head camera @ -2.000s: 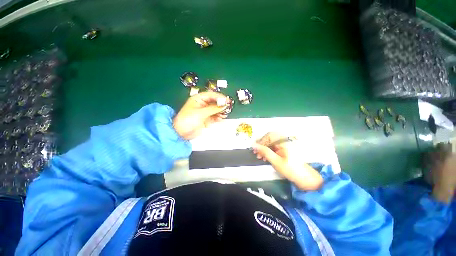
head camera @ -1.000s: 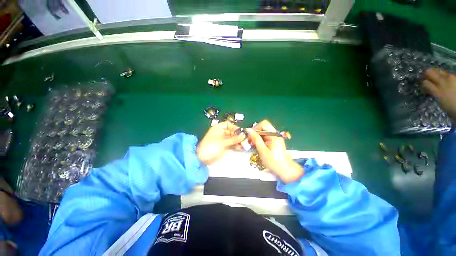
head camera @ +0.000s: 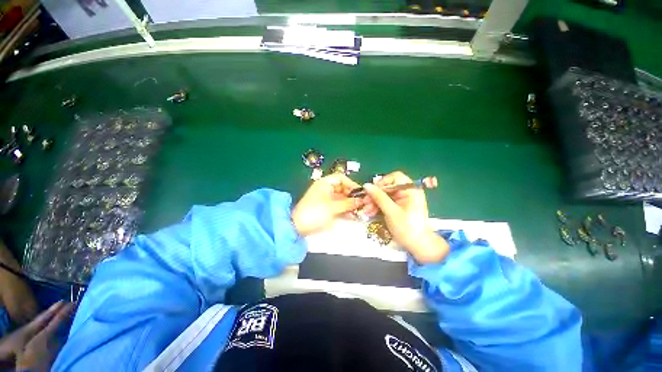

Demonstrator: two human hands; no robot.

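Observation:
My left hand [head camera: 324,205] holds a small dark round module [head camera: 358,193] in its fingertips above the back edge of the white pad [head camera: 472,234]. My right hand [head camera: 403,212] meets it there and grips a slim tool [head camera: 408,186] whose pinkish end points right; its tip is hidden by the fingers. A pile of small gold parts [head camera: 378,232] lies on the pad below the hands. A round module [head camera: 313,158] and another with a white tab [head camera: 340,167] lie on the green surface just beyond my hands.
A clear blister tray [head camera: 98,189] is at left, stacked trays [head camera: 623,138] and a black box [head camera: 581,45] at right. Curved gold-dark pieces [head camera: 591,234] lie right of the pad. Another person's hands [head camera: 36,338] are at lower left. Papers [head camera: 311,43] lie on the far rail.
From two seconds ago, my right hand has moved from over the pad up to my left hand, and they now meet. The view has tilted up. The other person's hand at right has left view.

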